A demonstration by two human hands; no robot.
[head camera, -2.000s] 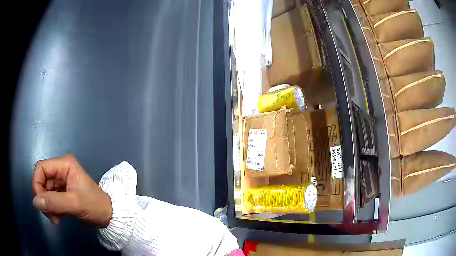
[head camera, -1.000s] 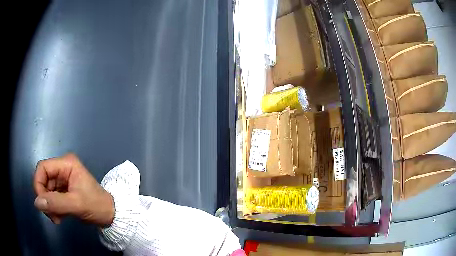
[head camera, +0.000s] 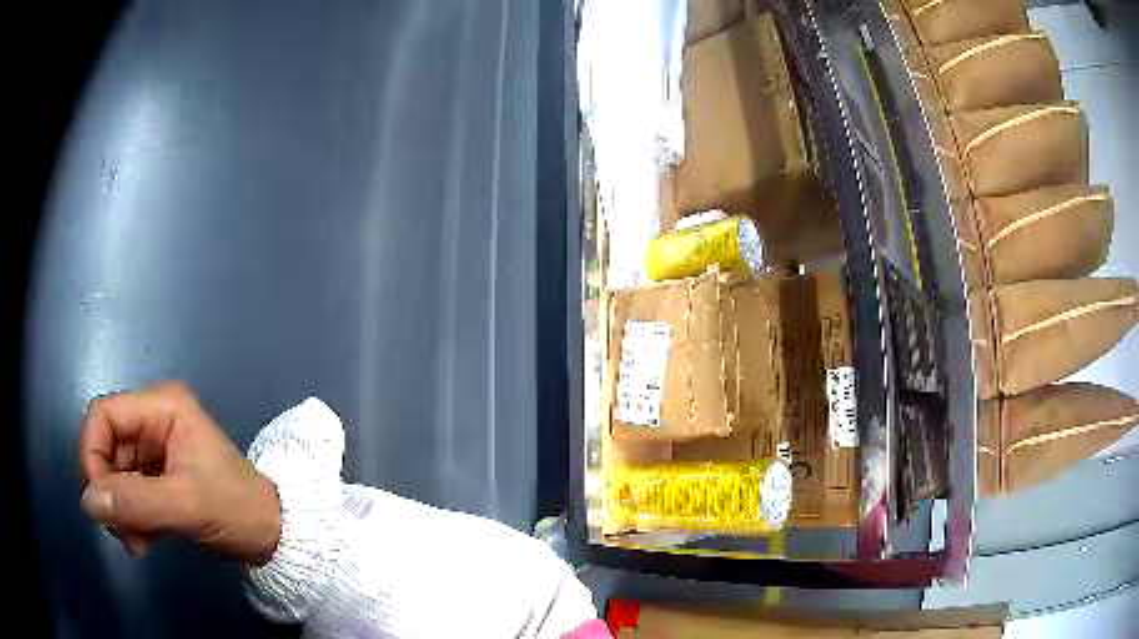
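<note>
My right hand [head camera: 175,474] is bare and shows at the lower left over the dark grey floor. Its fingers are curled into a loose fist, with the thumb below the bent index finger. Nothing shows in it. A white, finely striped sleeve with a gathered cuff [head camera: 300,512] covers the arm, which enters from the bottom edge. My left hand is not in view. The hand touches neither the table nor the bags.
To the right, a lower shelf holds cartons [head camera: 675,356], yellow rolls [head camera: 700,496] and shiny clear plastic [head camera: 625,112]. Brown handbags [head camera: 1062,318] stand in a row along the far right. Another brown cardboard piece [head camera: 812,623] lies at the bottom edge.
</note>
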